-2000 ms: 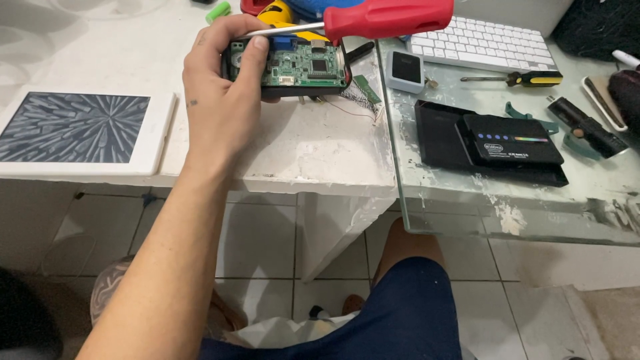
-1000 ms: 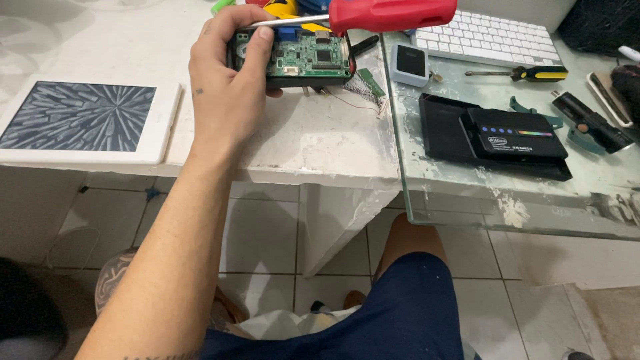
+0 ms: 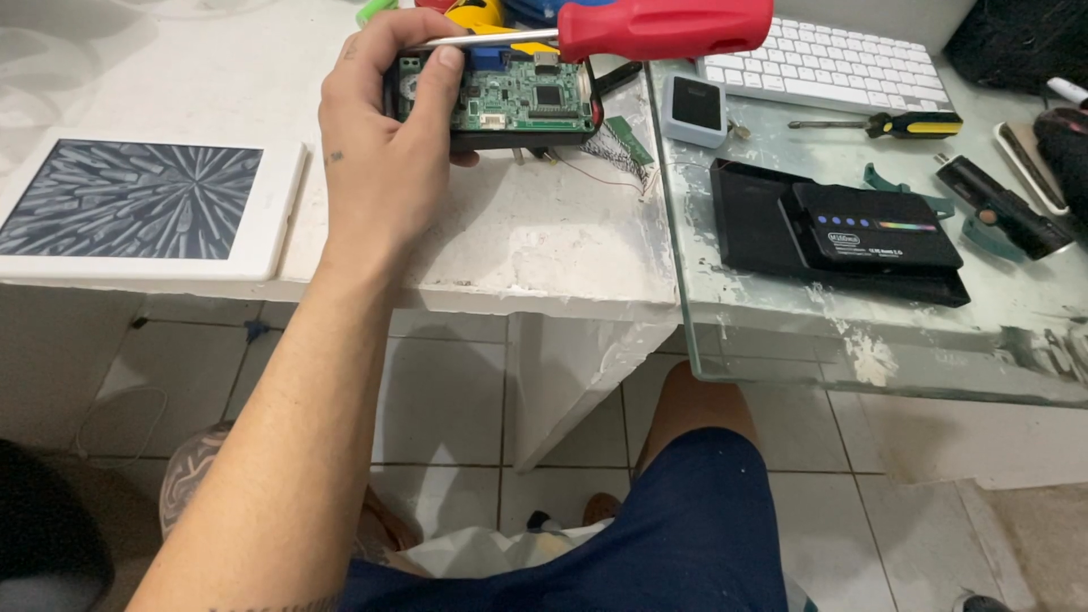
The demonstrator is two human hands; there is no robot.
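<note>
My left hand (image 3: 391,127) reaches up from the lower left to a small black case holding a green circuit board (image 3: 518,98). The thumb lies over the board's left part, and the fingers wrap around the case's left side. Between thumb and forefinger runs the metal shaft of a screwdriver with a red handle (image 3: 667,27), which lies across the top of the board and points left. A small connector and a square chip show on the board. Thin wires (image 3: 595,174) and a green strip (image 3: 629,140) lie just right of the case. My right hand is out of view.
A white-framed tablet (image 3: 144,204) lies at left. On the glass sheet (image 3: 693,340) at right are a white keyboard (image 3: 824,64), a small grey device (image 3: 694,110), a yellow-black screwdriver (image 3: 914,125), black casing parts (image 3: 884,225) and a black flashlight-like cylinder (image 3: 1003,204).
</note>
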